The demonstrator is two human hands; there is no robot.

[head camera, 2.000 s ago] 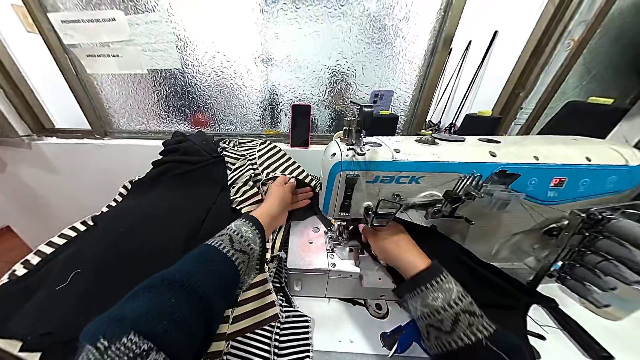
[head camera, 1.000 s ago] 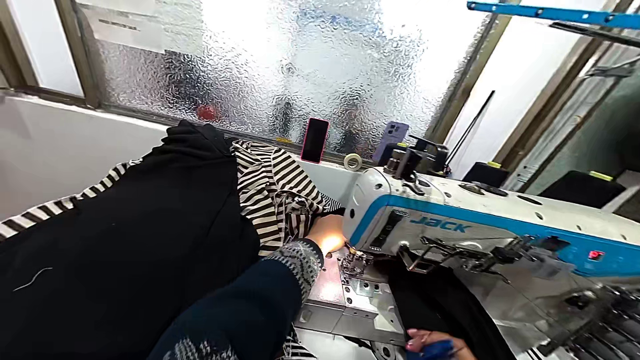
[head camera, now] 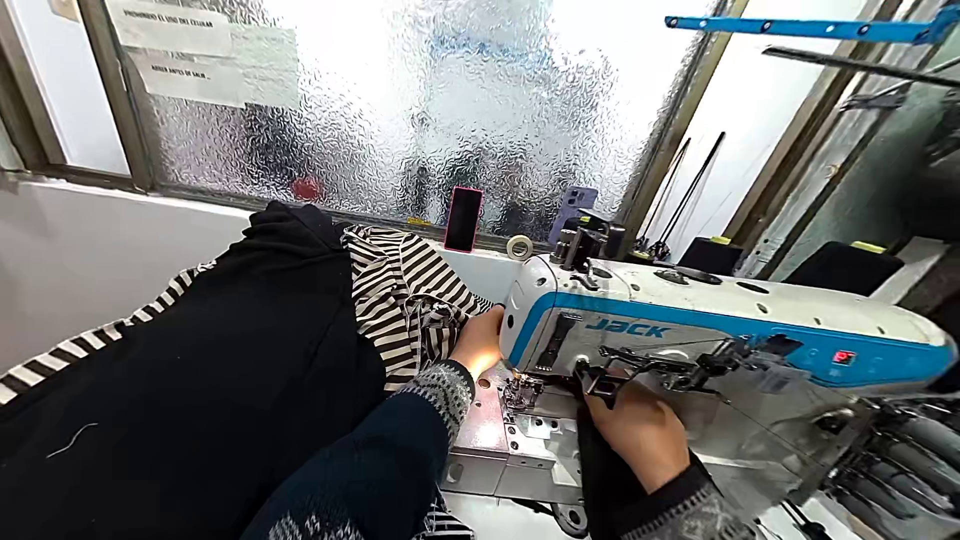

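A Jack industrial sewing machine (head camera: pixel 637 330), white with a blue band, stands right of centre. My left hand (head camera: pixel 480 341) is at the left end of its head, against the black-and-white striped fabric (head camera: pixel 397 300); its fingertips are hidden behind the head. My right hand (head camera: pixel 637 427) is under the machine arm, on black fabric (head camera: pixel 604 469) behind the presser foot (head camera: pixel 523 390); its fingers are partly hidden by thread guides, so its grip is unclear. A large black fabric piece (head camera: pixel 195 382) with a striped edge lies to the left.
On the sill behind stand a phone with a red edge (head camera: pixel 463 219), a roll of tape (head camera: pixel 519 247) and a purple phone (head camera: pixel 574 206). Black thread cones (head camera: pixel 844 266) stand behind the machine. A blue perforated bar (head camera: pixel 810 28) crosses the upper right.
My right hand has moved from the lower front, where it was near a blue object a second ago, up to the black fabric under the machine arm. My left hand stays beside the machine head.
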